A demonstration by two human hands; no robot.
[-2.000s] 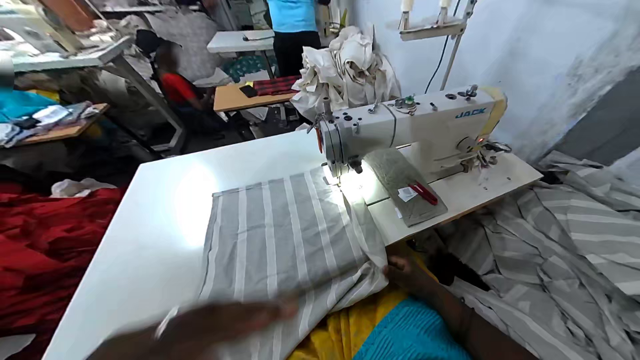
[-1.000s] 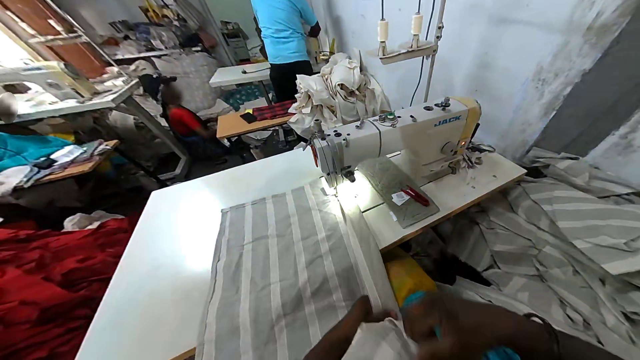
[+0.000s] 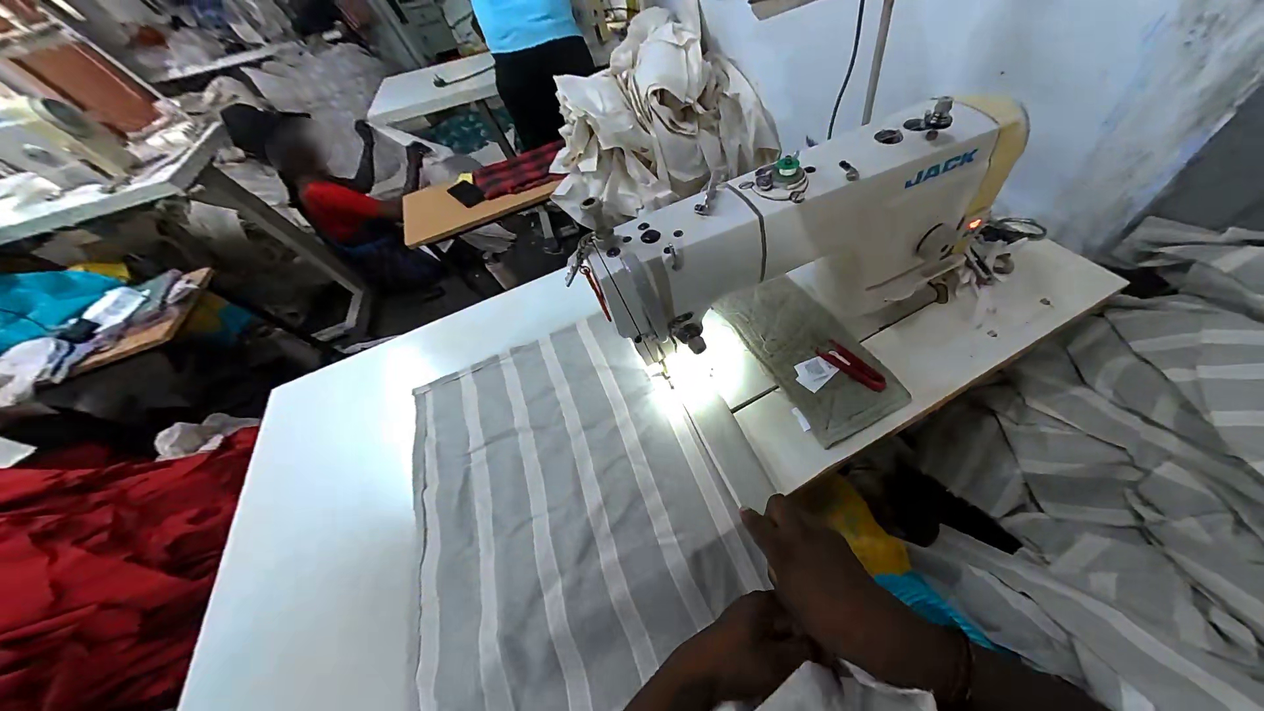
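Note:
Grey fabric with white stripes (image 3: 553, 494) lies flat on the white sewing table (image 3: 326, 523), its right edge folded and running up to the needle area of a lit Jack sewing machine (image 3: 810, 207). My right hand (image 3: 815, 553) grips that folded edge near the table's front edge. Just below and left of it, my left hand (image 3: 741, 642) is closed on a bunched part of the cloth; its fingertips are partly hidden. On the machine bed, a folded grey-green cloth (image 3: 790, 336) carries red-handled thread snips (image 3: 851, 365) and a small white label.
Striped fabric (image 3: 1116, 415) is heaped at the right, red fabric (image 3: 118, 553) at the left. A cream cloth pile (image 3: 671, 109) stands behind the machine. Beyond are a small wooden table (image 3: 474, 212), a person in red (image 3: 336, 207) and a standing person in a blue top (image 3: 528, 30).
My right hand has moved up along the folded edge of the striped fabric. My left hand, spread over the fabric two seconds ago, is now closed on cloth beside the right.

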